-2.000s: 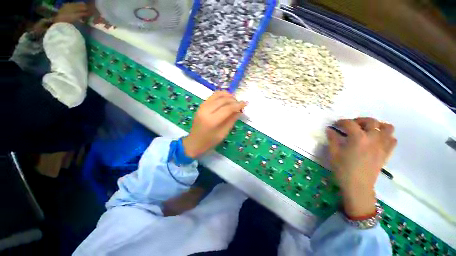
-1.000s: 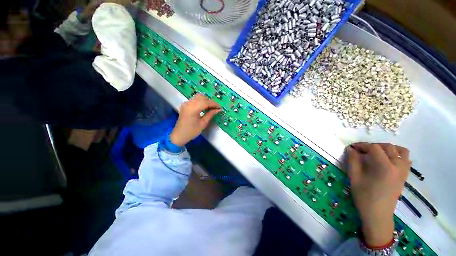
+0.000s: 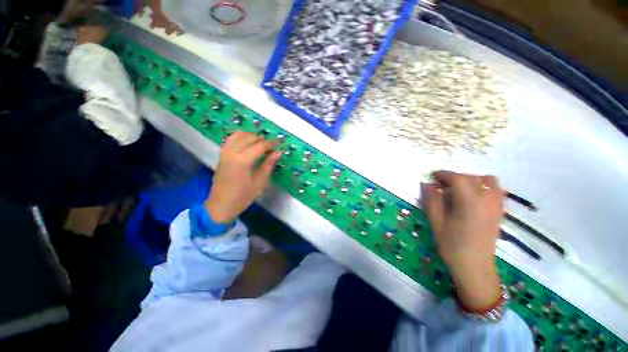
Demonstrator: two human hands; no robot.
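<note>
A long green circuit board panel [image 3: 354, 196] crowded with small parts runs diagonally across the view. My left hand [image 3: 241, 172], with a blue wrist band, is over the board's middle with its fingertips together at the far edge; the view is blurred and I cannot tell if it holds a part. My right hand [image 3: 468, 220], with a beaded bracelet, is bent over the board's far edge and the white bench. Its fingertips are close together, and I cannot see anything between them. Three thin black strips [image 3: 534, 234] lie just right of it.
A blue bin [image 3: 339, 128] of small silver-grey cylinders stands beyond the board. A pile of cream-white pieces [image 3: 447, 100] lies right of it. A round fan [image 3: 227, 14] is at the top. A person's white sleeve cover [image 3: 103, 89] is at the left.
Since one second ago the view has shifted, so the bin, pile and board sit further left. Both hands stay over the board; my left hand's fingers have moved slightly along it. The picture is blurrier.
</note>
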